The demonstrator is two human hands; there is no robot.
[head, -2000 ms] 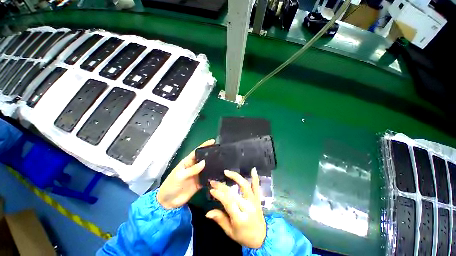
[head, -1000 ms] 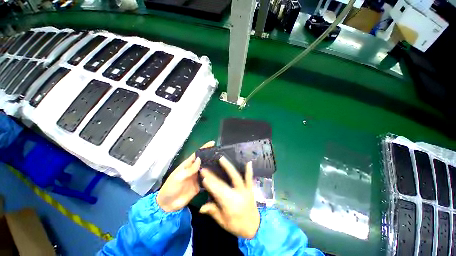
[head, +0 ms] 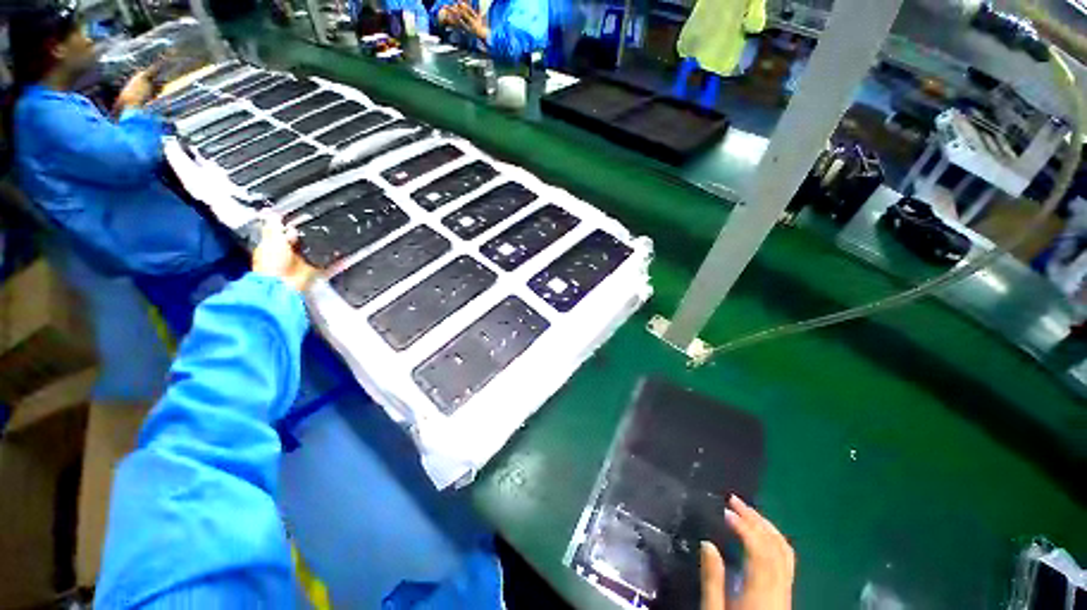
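My left hand (head: 281,255) is at the near edge of the white tray, with its fingers on the end of a black phone housing (head: 348,222) that lies in a slot of the lower row. My right hand (head: 751,558) is low in the picture, partly cut off by the bottom edge. Its fingers are over the black sheet (head: 697,435) on the bench. A dark piece with small marks lies by these fingers, and whether they grip it is unclear. A shiny clear film (head: 608,560) shows at the sheet's left edge.
The white tray (head: 465,443) holds rows of black housings. A pale metal post (head: 763,197) with a thin hose stands behind the sheet. A worker in blue (head: 89,167) is at far left, others at the back. Another tray's clear rim (head: 1055,562) shows at lower right.
The view has swung left. My left hand has moved from in front of me to the left tray with the housing, now in a formerly vacant slot. My right hand has left the housing.
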